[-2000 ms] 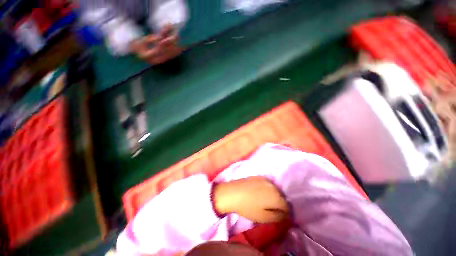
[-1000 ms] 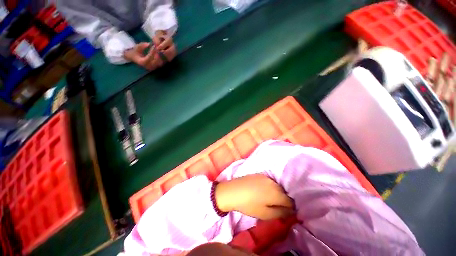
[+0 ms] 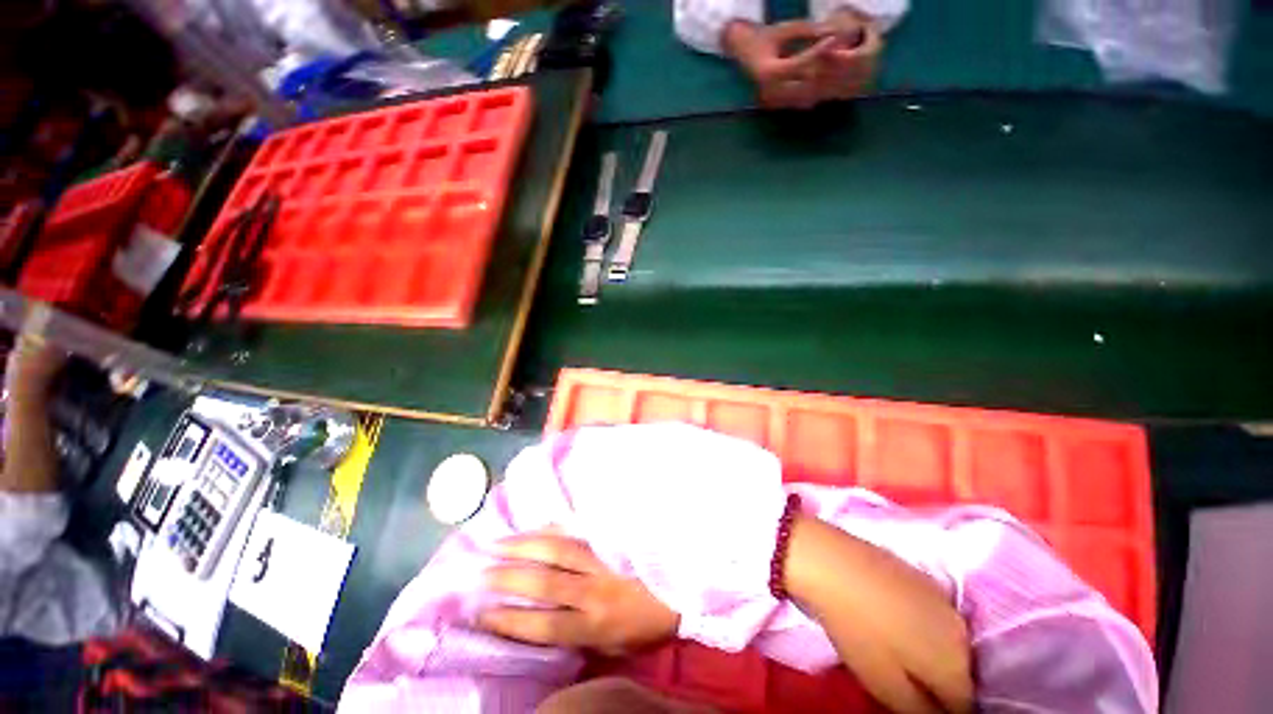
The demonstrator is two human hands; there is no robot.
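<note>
My arms are folded over an orange-red compartment tray whose visible pockets hold nothing. My left hand, with a dark red bead bracelet at the wrist, points right and down against my right sleeve; its fingertips are hidden. My right hand lies flat on my left sleeve, fingers slightly apart, holding nothing. Beyond the tray, two watches lie side by side on the green belt, a left one and a right one, both with dark faces and pale straight straps. Neither hand touches them.
Another orange-red tray stands left with black pieces on it. A keypad device, a paper slip and a white disc lie lower left. Another person's hands are across the belt, near a clear bag. Another arm is far left.
The view has swung left, bringing in the keypad device, paper slip and disc; most of the white box has left the view. My right hand now shows on my left sleeve. The arms stay folded.
</note>
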